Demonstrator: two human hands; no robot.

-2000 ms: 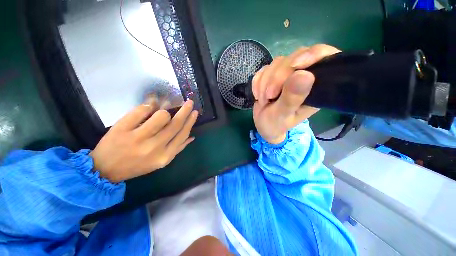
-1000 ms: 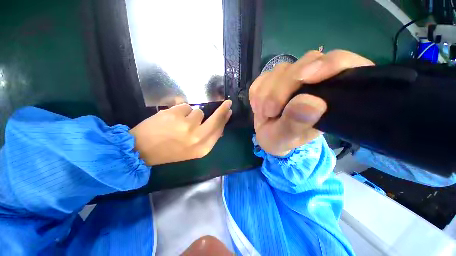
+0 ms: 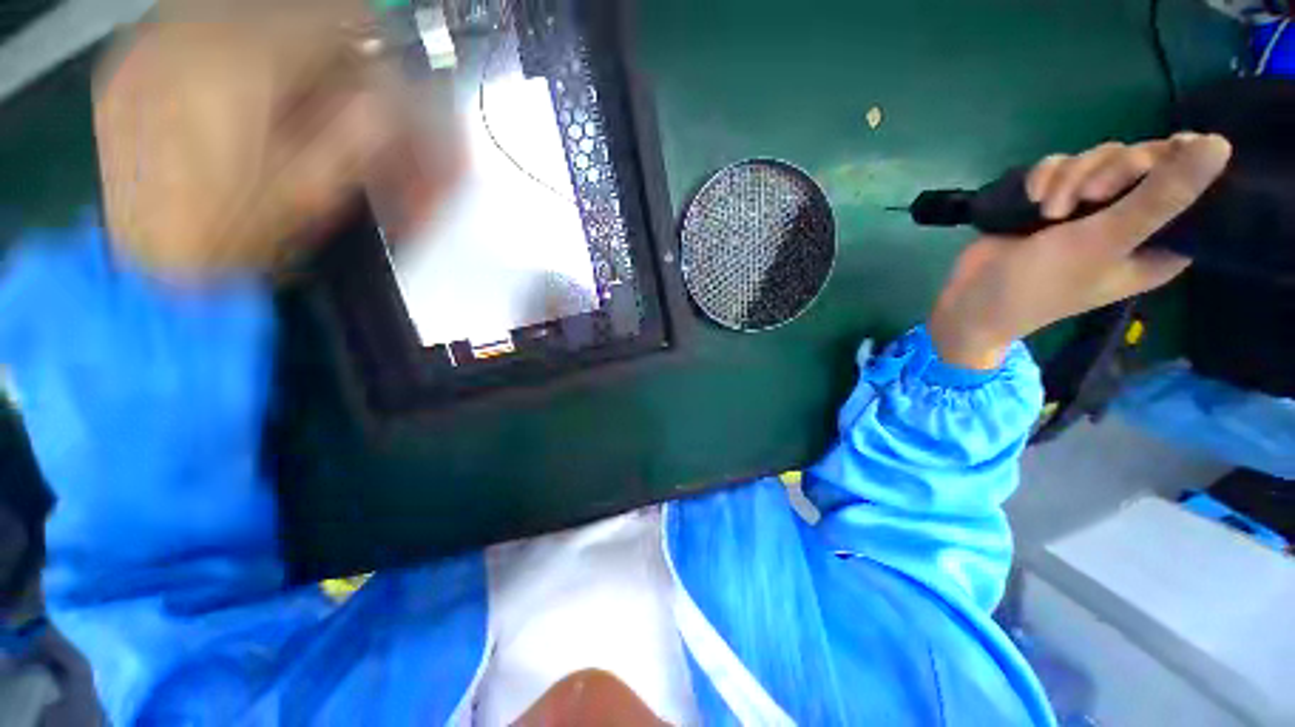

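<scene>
The display unit (image 3: 646,284) lies open side up on the green mat, with a shiny silver plate (image 3: 497,242) inside its black frame. My left hand (image 3: 249,142) is raised over the unit's left side, strongly blurred; whether it holds anything cannot be told. My right hand (image 3: 1086,234) holds the black electric screwdriver (image 3: 1001,203) to the right of the round mesh dish (image 3: 753,234). The bit points left and touches nothing. Dark screws cover the dish's lower right part. A thin cable (image 3: 490,121) crosses the plate.
A small pale piece (image 3: 873,117) lies on the green mat (image 3: 852,57) behind the dish. A black cord (image 3: 1157,50) runs at the upper right. A white box-like surface (image 3: 1179,582) stands at the lower right, below bench level. A white edge strip (image 3: 71,43) shows at the upper left.
My left hand has lifted from the unit's near edge and moved up and left. My right hand has moved right with the screwdriver, away from the unit, uncovering the dish.
</scene>
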